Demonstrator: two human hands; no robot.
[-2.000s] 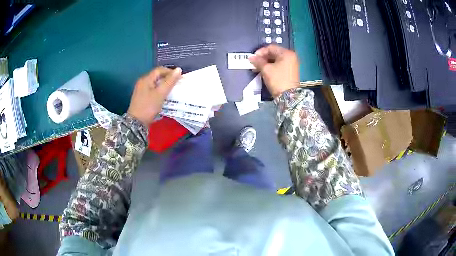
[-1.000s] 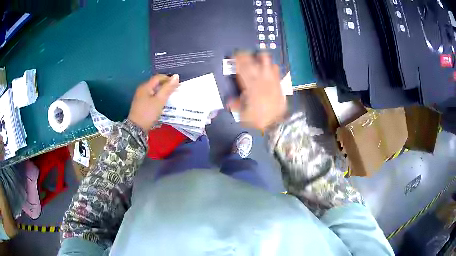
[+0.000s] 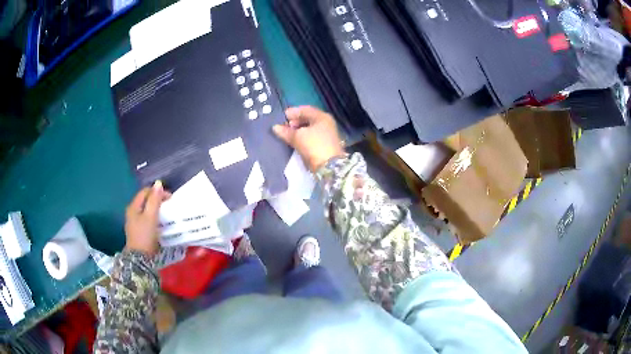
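A flat black box blank [image 3: 187, 104] with white-edged flaps lies tilted on the green bench in front of me. A white barcode label [image 3: 227, 153] is on its lower face; its print is too blurred to read. My left hand [image 3: 145, 216] grips white label sheets [image 3: 196, 209] at the blank's lower left corner. My right hand [image 3: 309, 135] pinches the blank's right edge between thumb and fingers.
Stacked black box blanks [image 3: 387, 76] lie at the upper right. An open brown carton [image 3: 484, 181] is on the floor below them. A white label roll [image 3: 63, 257] and more label sheets [image 3: 12, 282] lie at the left. A blue-rimmed tray [image 3: 32, 52] is at the upper left.
The label now lies on the blank, and my right hand has moved from it to the blank's right edge. The blank appears turned and more of its far end shows. The view has shifted right.
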